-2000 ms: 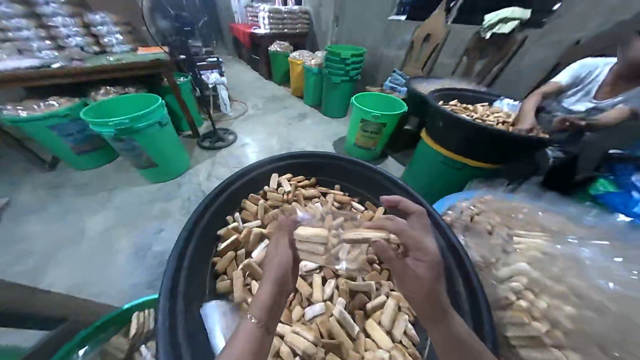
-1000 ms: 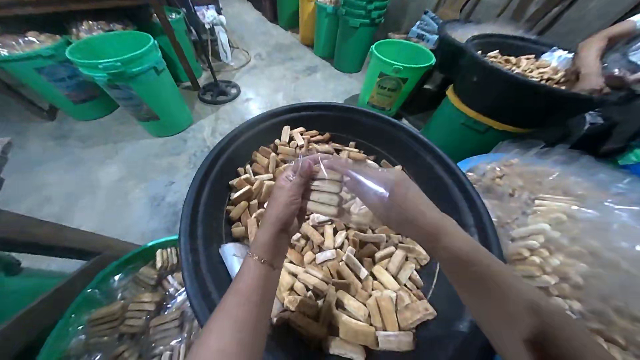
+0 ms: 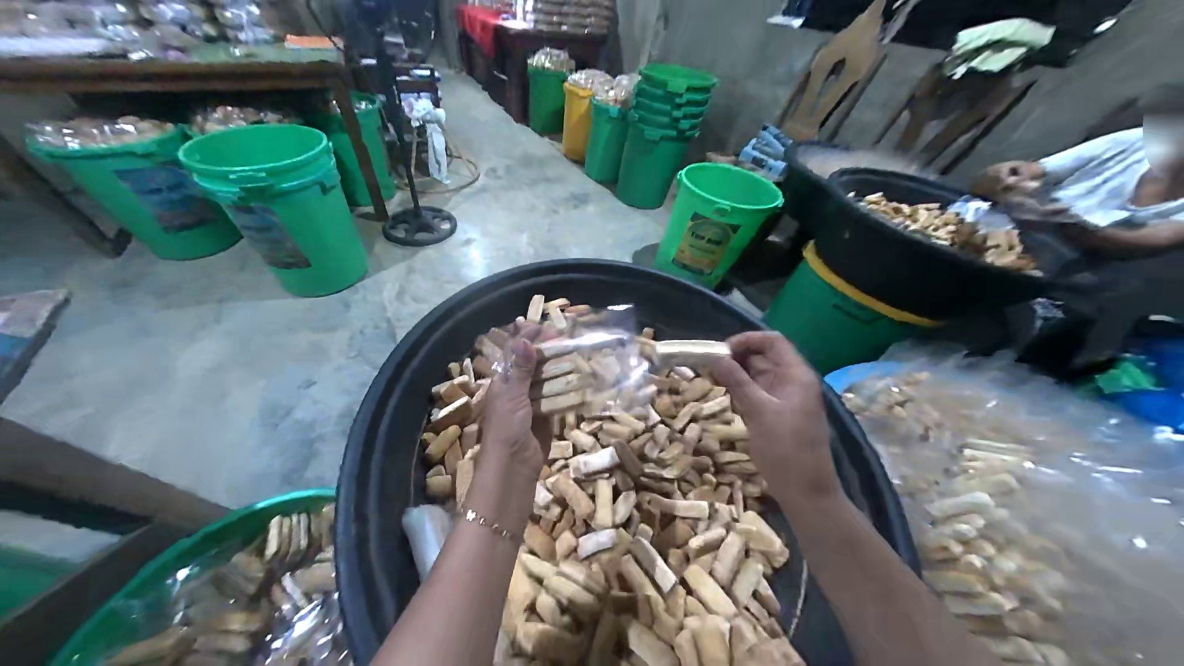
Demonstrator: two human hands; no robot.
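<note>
A clear plastic bag (image 3: 615,370) with several stacked biscuit sticks (image 3: 560,384) inside is gripped by my left hand (image 3: 513,398), above a wide black basin. Between the thumb and fingers of my right hand (image 3: 777,398) is one biscuit stick (image 3: 689,350), its far end at the bag's right side. Loose biscuit sticks (image 3: 638,527) fill much of the black basin (image 3: 375,444) below both hands. At the basin's left inner wall lies some clear plastic (image 3: 425,536), probably more bags.
A green tub (image 3: 166,564) of filled bags stands at lower left. On the right is a large clear plastic sack (image 3: 999,518) of biscuits. Green buckets (image 3: 305,222) and a stand fan's base (image 3: 419,226) stand beyond. A person (image 3: 1101,185) sits by another black basin (image 3: 925,264).
My right hand has moved right, away from the bag it was against a second ago, and now holds a single stick. The view has tilted up since then.
</note>
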